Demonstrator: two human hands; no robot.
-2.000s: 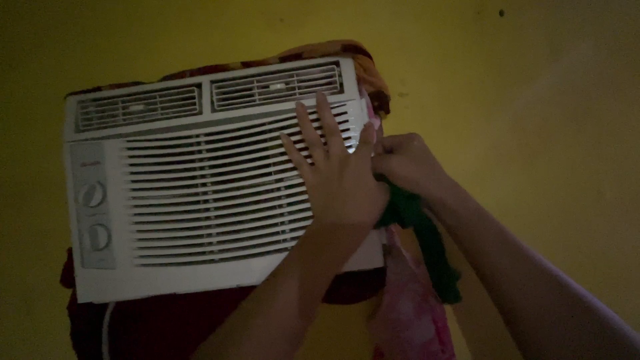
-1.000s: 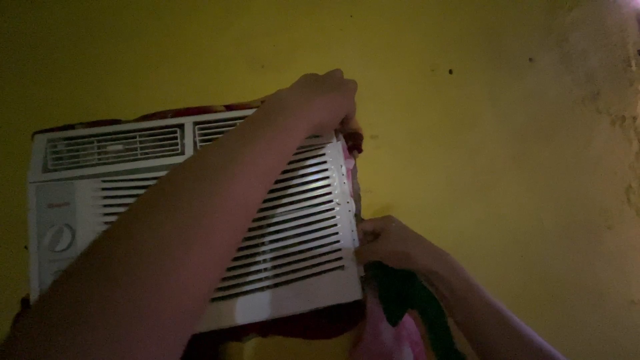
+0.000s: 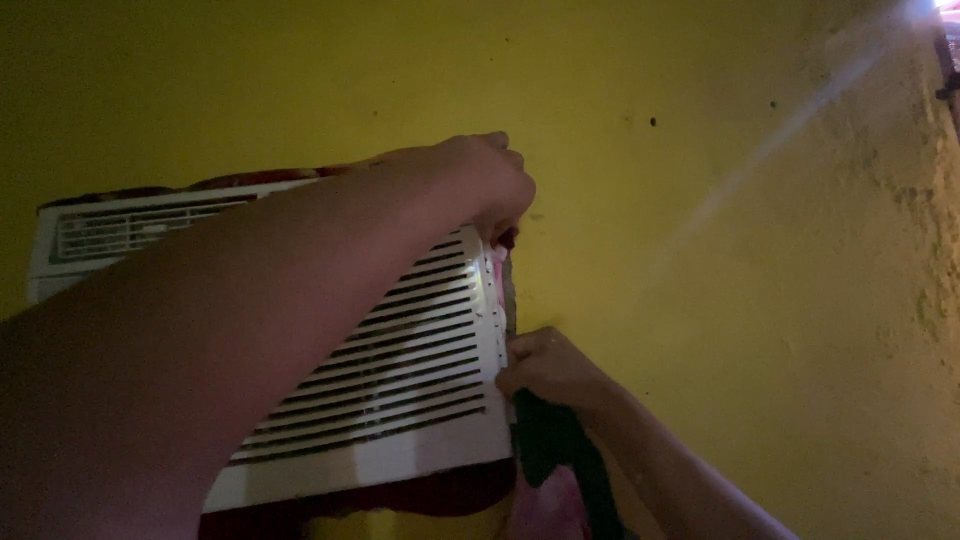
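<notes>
A white window air conditioner sits in an opening in the wall, its slatted grille partly hidden behind my left forearm. My left hand is curled over the unit's upper right corner, close to a dark red cloth; its fingertips are hidden. Lower down, my right hand is at the unit's right edge with bent fingers, and a dark green cloth hangs from beneath it. Pink cloth hangs below, and more pink material shows in the gap along the side. Whether the right fingers pinch the green cloth is unclear.
Around the unit is a yellow wall with small holes and rough, peeling patches at the right. Patterned red cloth lines the unit's top, and dark red cloth shows below it. Bright light enters at the upper right corner.
Two seconds ago my left hand lay spread on the front grille; it has since moved up to the upper right corner. My right hand remains by the right edge.
</notes>
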